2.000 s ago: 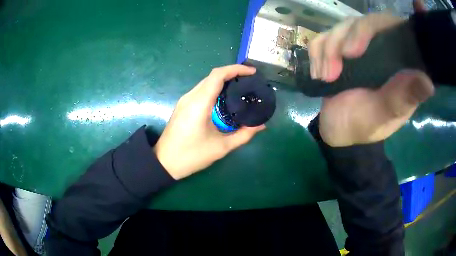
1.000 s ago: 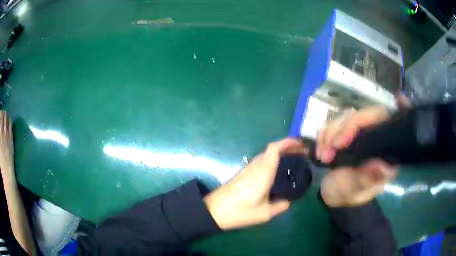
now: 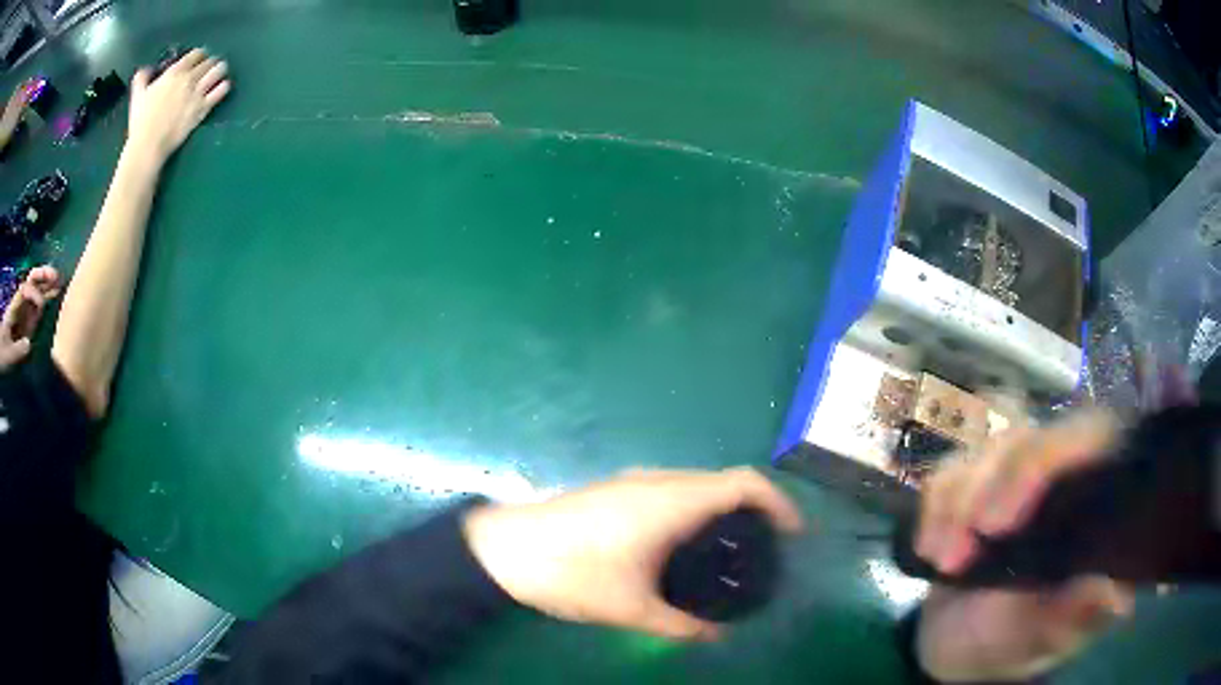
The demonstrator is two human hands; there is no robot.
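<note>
My left hand (image 3: 609, 542) holds the black round light-up unit (image 3: 723, 565) at the lower middle, its flat black end cover facing up with two shiny points. A faint green glow shows on the table below it. My right hand (image 3: 1024, 515), blurred, grips the thick black electric screwdriver (image 3: 1071, 529) at the lower right, to the right of the unit and apart from it. The driver's bit cannot be made out. The screw feeder (image 3: 984, 308) stands just beyond my right hand, with blue sides, a tray of screws and a brass-coloured block at its front.
A clear plastic bag with glittering contents (image 3: 1138, 288) lies right of the feeder. Another person's arm (image 3: 114, 268) reaches over the table's left side, near dark wired parts (image 3: 38, 212). A small black piece (image 3: 483, 14) stands at the far edge. The green table (image 3: 469, 308) is glossy.
The view has shifted, so the feeder shows lower in the picture. The unit and screwdriver are farther apart than one second ago. The neighbour's arm now reaches farther across the table.
</note>
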